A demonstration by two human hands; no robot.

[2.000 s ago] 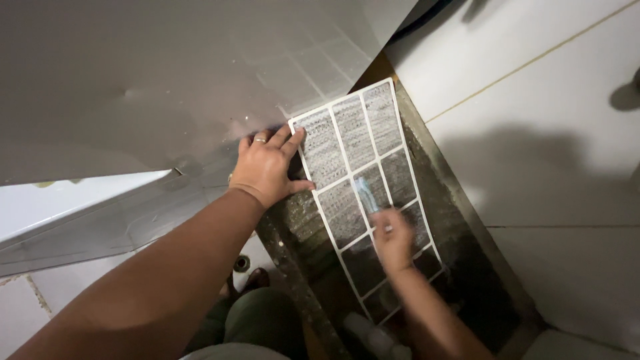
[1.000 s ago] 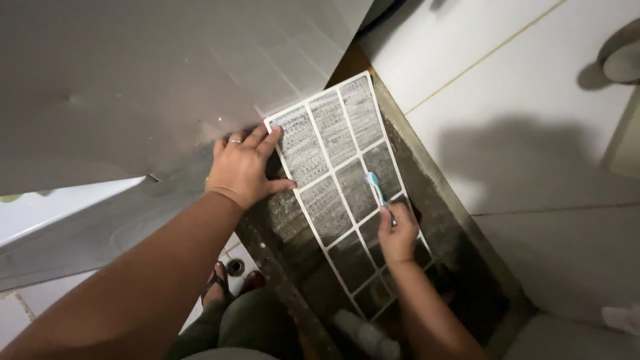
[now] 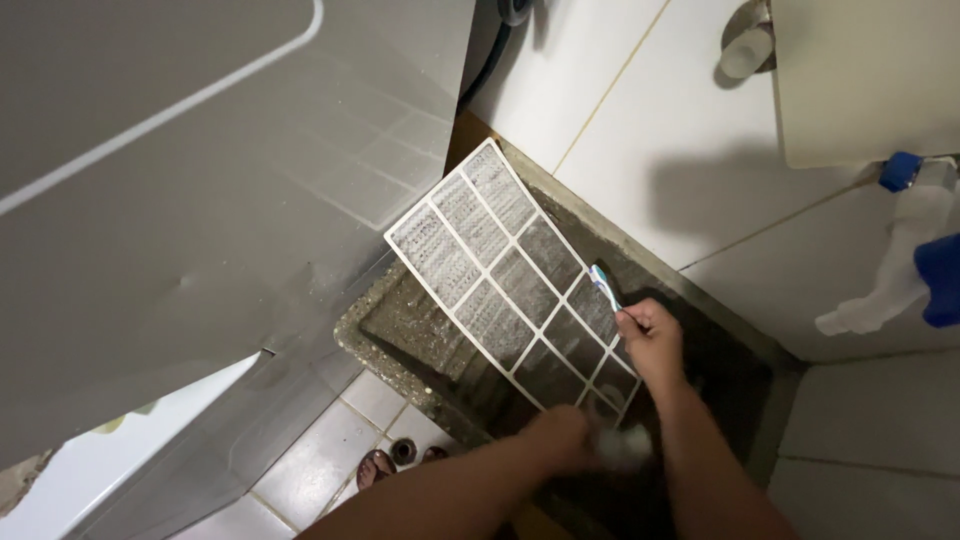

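A white-framed mesh air filter (image 3: 517,277), coated in grey dirt, lies slanted over a dark stone sink (image 3: 390,375). My right hand (image 3: 652,345) grips a blue and white toothbrush (image 3: 606,286), its head at the filter's right edge. Near the filter's lower end is my left hand (image 3: 562,439), blurred by motion. A pale, blurred object (image 3: 626,446) is beside its fingers; whether the hand touches or holds it is not clear.
A large grey appliance panel (image 3: 187,262) borders the sink on the left. White wall tiles (image 3: 592,112) run along the right, with a white plastic faucet with blue handles (image 3: 892,262). Sandaled feet (image 3: 375,469) stand by a floor drain (image 3: 403,451).
My left hand has let go of the filter's upper left edge and moved down to its lower end. The toothbrush has moved from the mesh to the filter's right edge. The view has shifted.
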